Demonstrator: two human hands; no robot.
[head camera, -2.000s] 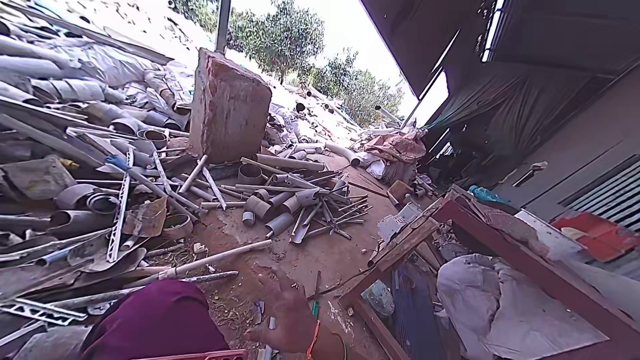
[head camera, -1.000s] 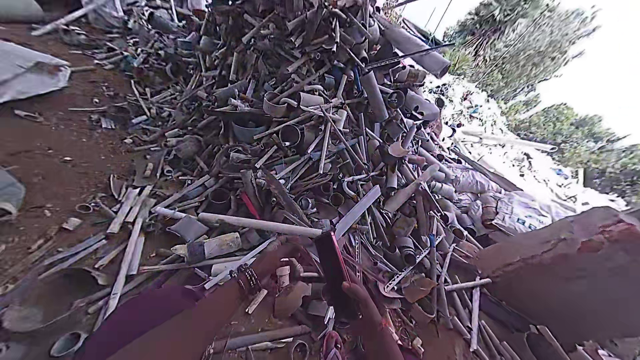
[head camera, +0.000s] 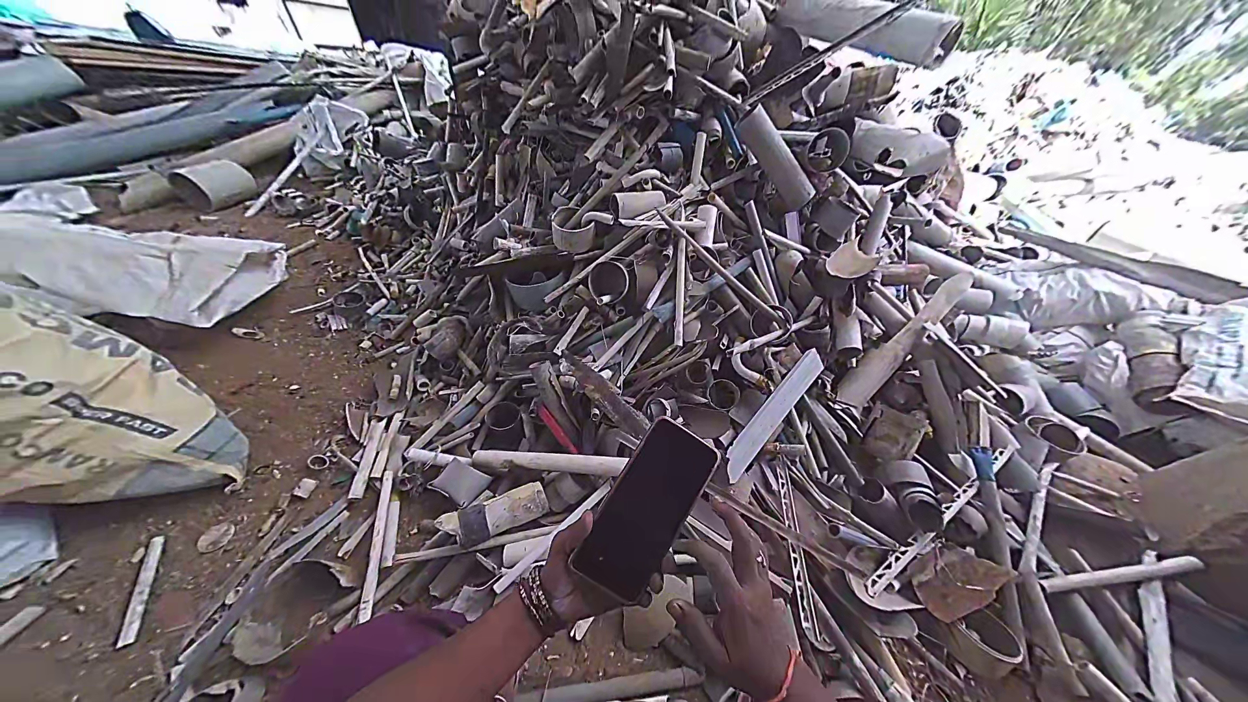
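Note:
My left hand (head camera: 577, 575), with bangles at the wrist, is closed around the lower left of a smartphone (head camera: 645, 509) with a dark screen, held tilted in front of me. Close to the phone's lower right edge is my right hand (head camera: 736, 609), its fingers apart and a ring and an orange wrist thread on it; nothing is held in it. Beyond both hands rises a large heap of scrap plastic pipes (head camera: 609, 283). A white plastic strip (head camera: 775, 414) lies on the heap just right of the phone.
On the left, a printed woven sack (head camera: 107, 409) and a white sheet (head camera: 146, 268) lie on bare brown soil (head camera: 283, 390). Large grey pipes (head camera: 127, 136) are stacked behind them. A brown block (head camera: 1194, 497) stands at the right edge, with wrapped bundles behind it.
The view has swung strongly from the building and wooden frame to the pipe heap. The phone, seen edge-on between both hands one second ago, now faces me in my left hand; my right hand is apart from it.

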